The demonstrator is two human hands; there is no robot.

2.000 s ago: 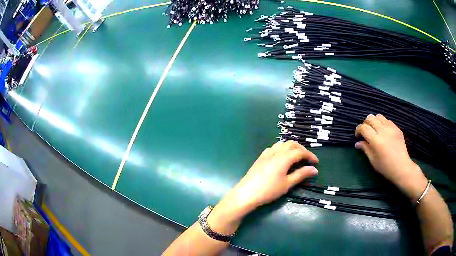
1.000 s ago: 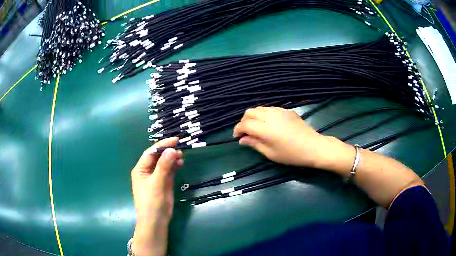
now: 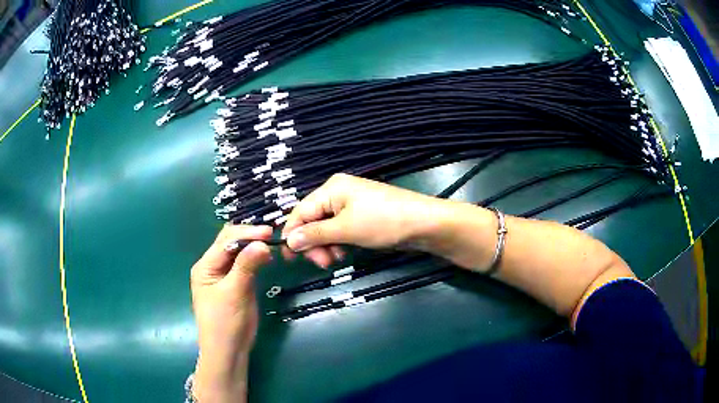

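Observation:
My left hand point(image 3: 229, 275) pinches the end of a black cable lead point(image 3: 273, 242) between thumb and fingers, at the lower left corner of the middle cable bundle point(image 3: 441, 118). My right hand point(image 3: 339, 220) pinches the same lead just to the right, its fingertips close to my left ones. The lead's marker is hidden by my fingers. The bundle lies fanned, with white markers point(image 3: 276, 149) near its left ends. Below my right hand, a few separate leads point(image 3: 394, 292) lie with white markers and small terminals at their left ends.
Another cable bundle point(image 3: 331, 27) lies behind the middle one. A dense bundle point(image 3: 91, 59) with white-speckled ends is at the top left. White paper sheets point(image 3: 683, 98) lie at the right edge of the green table point(image 3: 142, 236). Yellow tape lines point(image 3: 63, 228) cross the table.
My right hand has moved left along the lead, up to my left hand, and now pinches it there. Two seconds ago both hands were apart. The view has swung to the right.

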